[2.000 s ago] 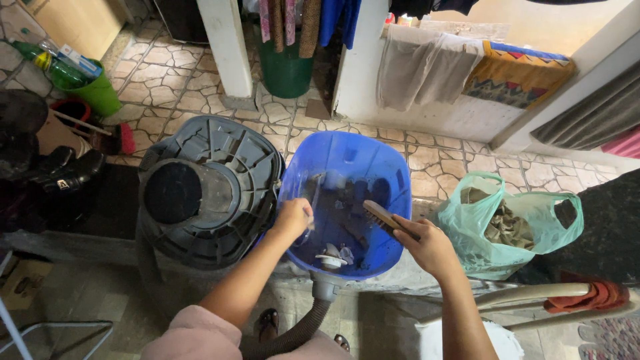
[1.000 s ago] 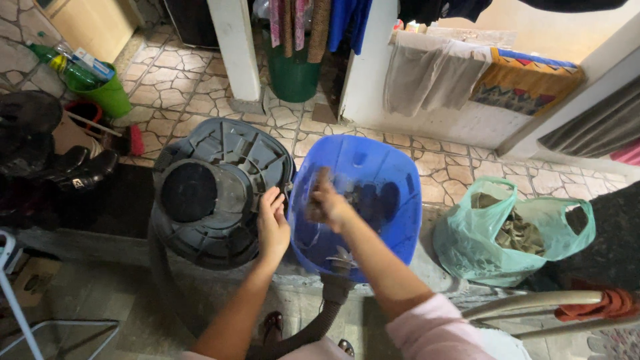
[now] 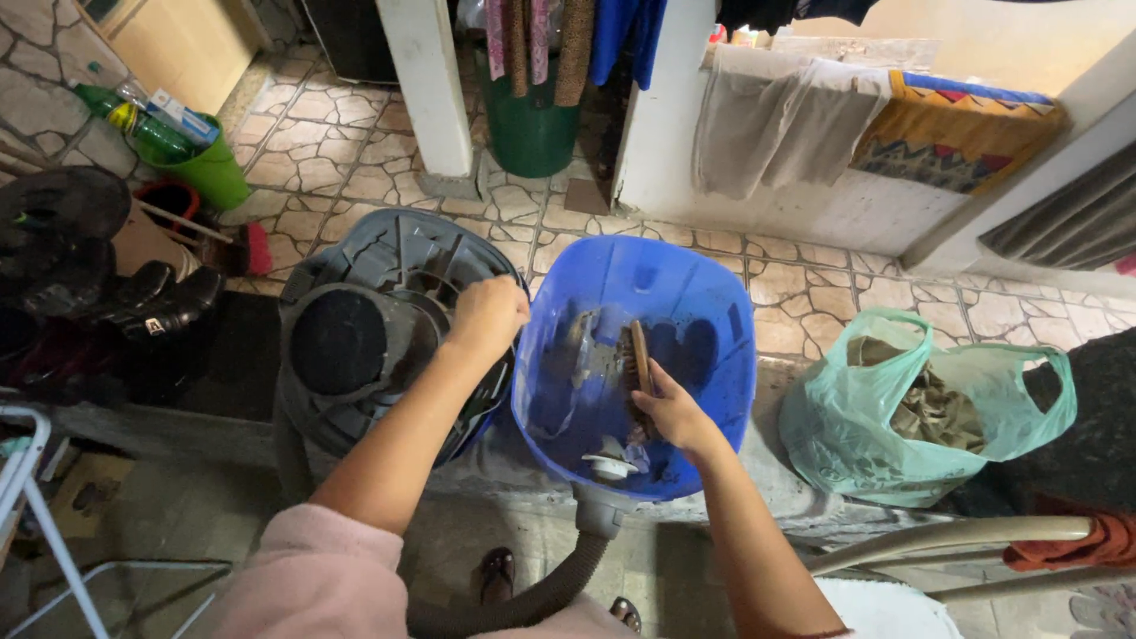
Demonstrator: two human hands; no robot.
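Note:
A wooden-backed scrub brush [image 3: 640, 355] is in my right hand [image 3: 672, 408], down inside a blue plastic vacuum cleaner tank [image 3: 737, 311]. Dust and debris lie on the tank's floor, with a white plastic fitting [image 3: 610, 466] at its near side. A grey ribbed hose [image 3: 555, 581] joins the tank's near wall. My left hand [image 3: 490, 321] is curled above the gap between the tank and the upturned grey vacuum motor head [image 3: 417, 253], which has a round black foam filter [image 3: 339, 339]. Whether the left fingers pinch something is hidden.
At right a green plastic bag [image 3: 852, 426] holds crumpled brownish material, near a chair arm with a rust-coloured cloth [image 3: 1074, 541]. Black shoes [image 3: 173, 306] stand at left, by a lime-green bucket of bottles [image 3: 209, 169]. A pale blue metal frame [image 3: 44, 506] is at lower left.
The right hand was farther left in the tank a second ago and is now nearer its right side with the brush. The left hand has risen from beside the tank's left rim.

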